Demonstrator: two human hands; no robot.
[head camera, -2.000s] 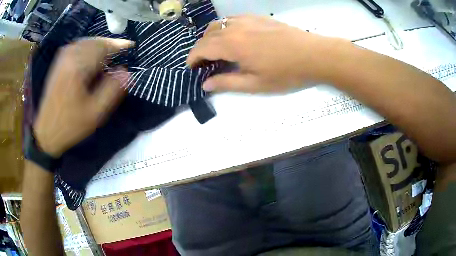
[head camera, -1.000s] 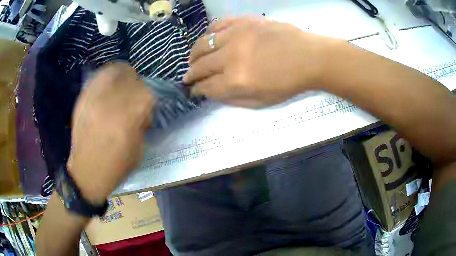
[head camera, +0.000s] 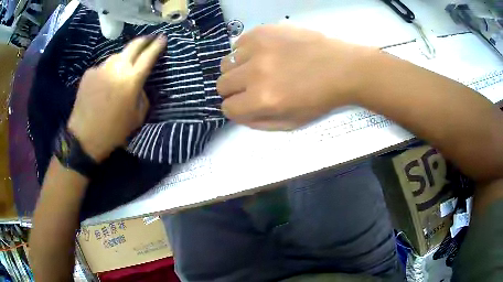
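The striped fabric piece (head camera: 179, 82) lies spread on the white table below the sewing machine head (head camera: 129, 8), with a folded striped flap at its near edge. The dark garment body (head camera: 49, 110) lies to the left and under it. My left hand (head camera: 113, 91) lies on the striped fabric with fingertips pointing toward the machine; nothing shows gripped in it. My right hand (head camera: 276, 77) has curled fingers at the right edge of the striped fabric and pinches it there; the fingertips are partly hidden. The cream roller (head camera: 175, 9) is above the fabric. The needle point is not clear.
Black thread snips (head camera: 400, 9) lie at the upper right of the table, near a crumpled clear plastic bag (head camera: 477, 21). A printed ruler (head camera: 353, 124) runs along the curved front edge. Cardboard boxes (head camera: 124, 245) stand below the table. The wearer's lap is at the front edge.
My left hand has moved up and away from the near edge onto the striped fabric. The fabric, bunched before, now lies flatter with its near flap lower. My right hand stays at its right edge.
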